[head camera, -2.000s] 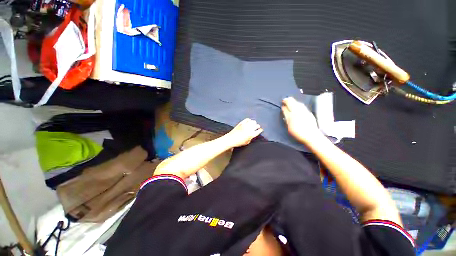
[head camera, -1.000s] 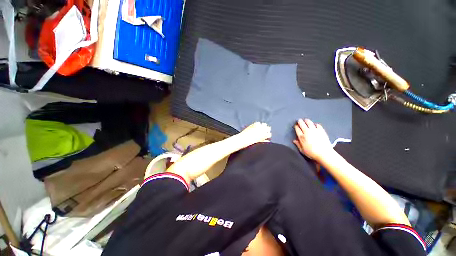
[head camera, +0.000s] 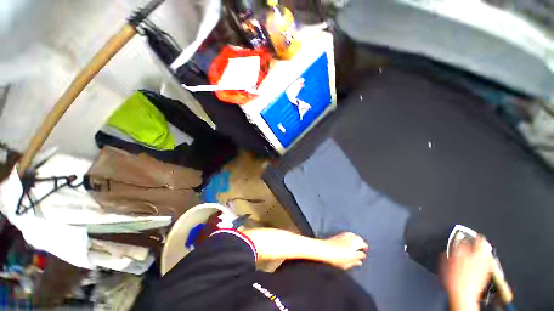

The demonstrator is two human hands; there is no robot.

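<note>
A grey-blue garment panel point(head camera: 364, 206) lies flat on the black pressing table, its lower part running out at the bottom edge. My left hand point(head camera: 347, 250) rests on the panel near the table's front edge, fingers slightly curled, holding nothing that I can see. My right hand point(head camera: 469, 272) is blurred and lies over the steam iron point(head camera: 461, 232), its fingers around the upper part of the tan handle. The iron's pale-rimmed tip shows beyond the hand. The iron stands right of the panel.
The black table point(head camera: 413, 127) spreads behind the panel. A blue-fronted white cabinet point(head camera: 304, 100) with a red bag point(head camera: 243, 67) stands at its far left corner. A cream round bin point(head camera: 176, 237) is beside my left arm. Brown and lime clothes lie left.
The view has swung left and tilted. My right hand has left the panel and moved right onto the iron. My left hand stays on the panel, which was unfolded flat at its right end.
</note>
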